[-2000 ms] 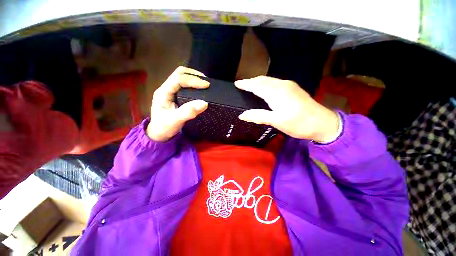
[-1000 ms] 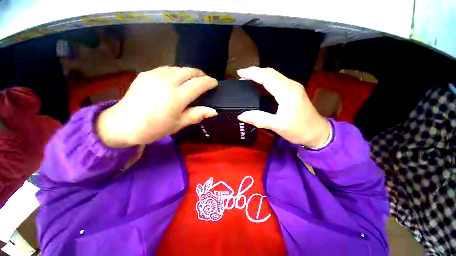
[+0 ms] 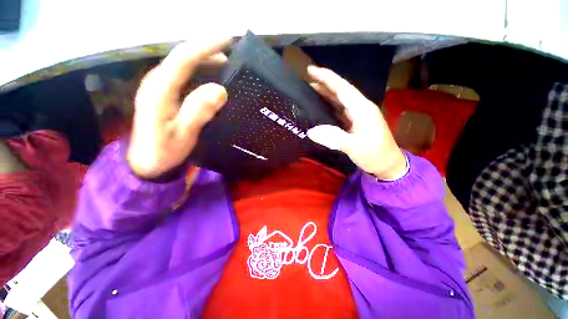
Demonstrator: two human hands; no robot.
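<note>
A black gift box [image 3: 258,115] with tiny pale dots and white lettering is held in front of my red shirt, below the table edge. It is tilted, with one corner pointing up toward the table. My right hand [image 3: 361,124] grips its right end, thumb on the dotted face and fingers on the far side. My left hand [image 3: 171,109] is at its left end, slightly blurred, with thumb and fingers apart. Whether the left palm touches the box cannot be told. The inside of the box is hidden.
The white tabletop [image 3: 361,17] curves across the top, with a dark object [image 3: 9,15] at its far left. A red stool [image 3: 451,118] stands at right. A person's red sleeve [image 3: 37,205] is at left and checkered clothing [image 3: 523,193] at right. Cardboard [image 3: 498,280] lies lower right.
The box has turned from level to tilted and moved up toward the table. My left hand has opened wider and risen at its left end. My right hand has kept its grip.
</note>
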